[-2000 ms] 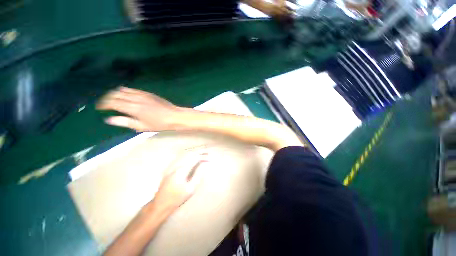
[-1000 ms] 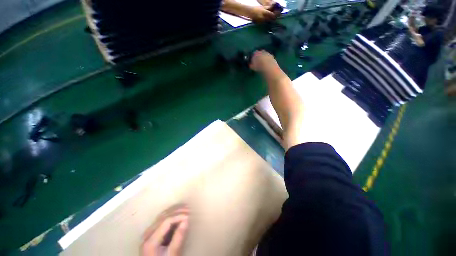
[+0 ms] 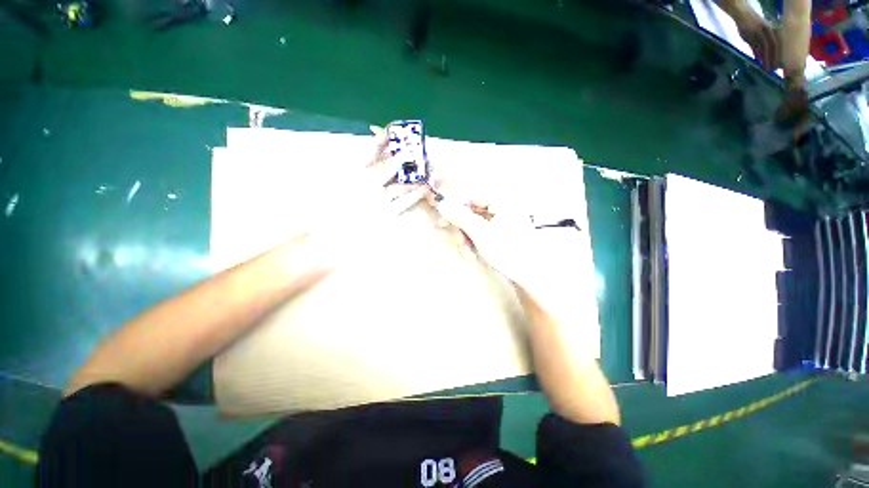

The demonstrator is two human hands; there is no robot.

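A small open adapter housing (image 3: 408,151) with a circuit board showing white, blue and dark spots is held upright above the cardboard sheet (image 3: 381,334). My left hand (image 3: 379,181) is closed around its left side and lower end. My right hand (image 3: 457,214) is at its lower right, fingertips near a small dark piece (image 3: 434,195) at the housing's bottom end. A thin black cord end (image 3: 555,224) shows right of my right hand, over the sheet. Both hands are overexposed, so finger detail is washed out.
A white-topped stack of boards (image 3: 719,281) stands to the right, with dark-edged trays (image 3: 842,291) beyond it. Black corded units lie on the green bench (image 3: 314,62) at the top. Another person's arm (image 3: 795,43) shows at the upper right. Yellow-black tape (image 3: 724,417) runs along the near side.
My right hand has come back from the far bench to meet my left hand over the cardboard. An open housing is now held there. The view has turned, so the sheet sits squarely in front.
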